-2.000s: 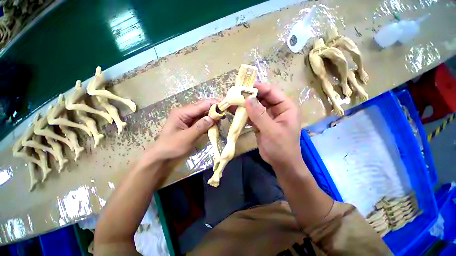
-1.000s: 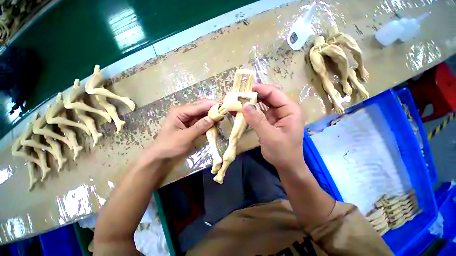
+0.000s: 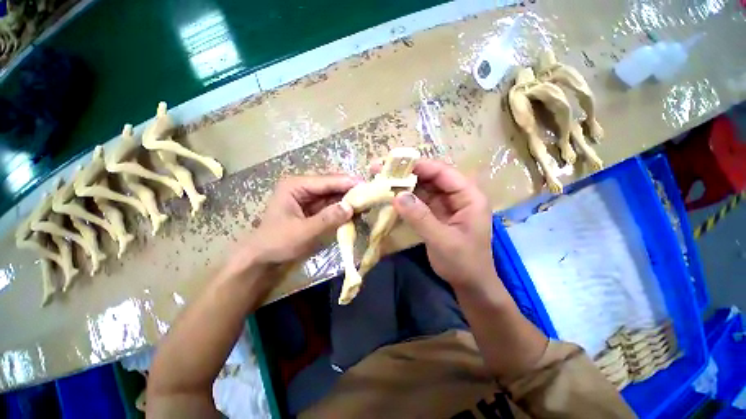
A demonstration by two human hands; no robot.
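Observation:
My left hand (image 3: 304,214) and my right hand (image 3: 448,219) hold one beige joined leg pair (image 3: 372,195) between them, over the bench's front edge. Its squared, slotted stub points up and away, and its two legs hang down towards my lap. My left fingers and thumb pinch the thigh of the left leg. My right fingers and thumb grip the hip block beside the stub. The thighs meet at the hip; whether the joint is fully closed I cannot tell. My fingers hide part of the hip.
Joined leg pairs (image 3: 109,206) stand in an overlapping row at left. Grouped leg parts (image 3: 550,110) stand right, near a white oval-headed container (image 3: 491,69) and squeeze bottle (image 3: 650,63). A blue crate (image 3: 601,270) with legs sits below right. A dark object (image 3: 39,94) lies on the green conveyor (image 3: 270,33).
The held leg pair has tilted, with its stub lower and foreshortened, and the gap at the left thigh no longer shows. The dark object has come into view on the conveyor.

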